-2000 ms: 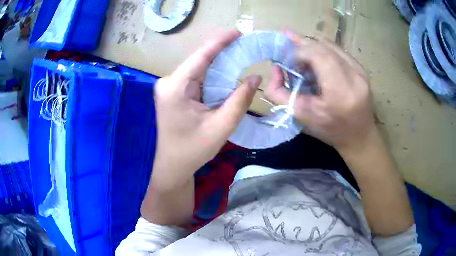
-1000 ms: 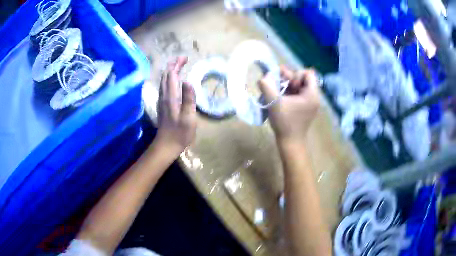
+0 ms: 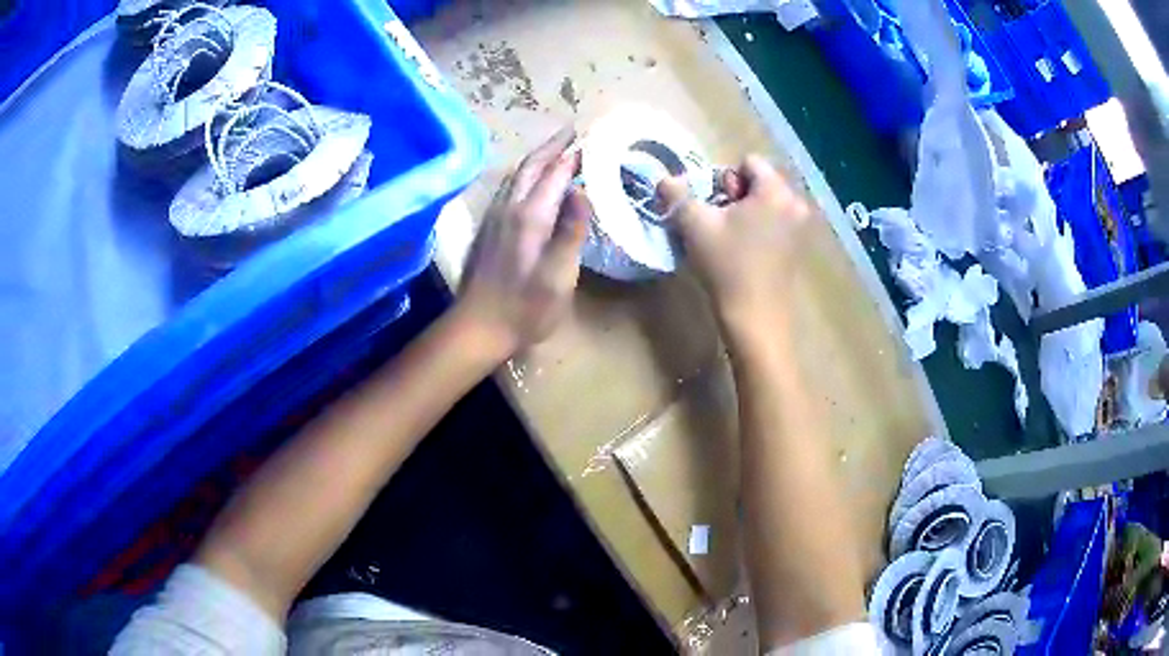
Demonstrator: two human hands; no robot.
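A pale wrapped ring (image 3: 615, 237) with an open centre is at the far part of the bench, between my hands. It seems to overlap another ring, but glare blurs this. My right hand (image 3: 744, 231) grips its right side, thumb at the open centre, with a thin white cord at the fingers. My left hand (image 3: 526, 256) is at the ring's left edge, fingers together; whether it grips the ring cannot be told. Rings with cords looping up (image 3: 276, 180) stand stacked in the blue bin at the left.
The blue bin (image 3: 321, 276) stands against the bench's left side. The cardboard-covered bench (image 3: 628, 372) has a small white square (image 3: 699, 538) on it. Several rings (image 3: 942, 525) are heaped at the lower right. White sheets (image 3: 955, 192) hang beyond a grey bar (image 3: 1077, 468).
The view has swung to the left bin and far bench end. The ring went from near my body to the bench. Over the last second, my hands and the rings have come closer together.
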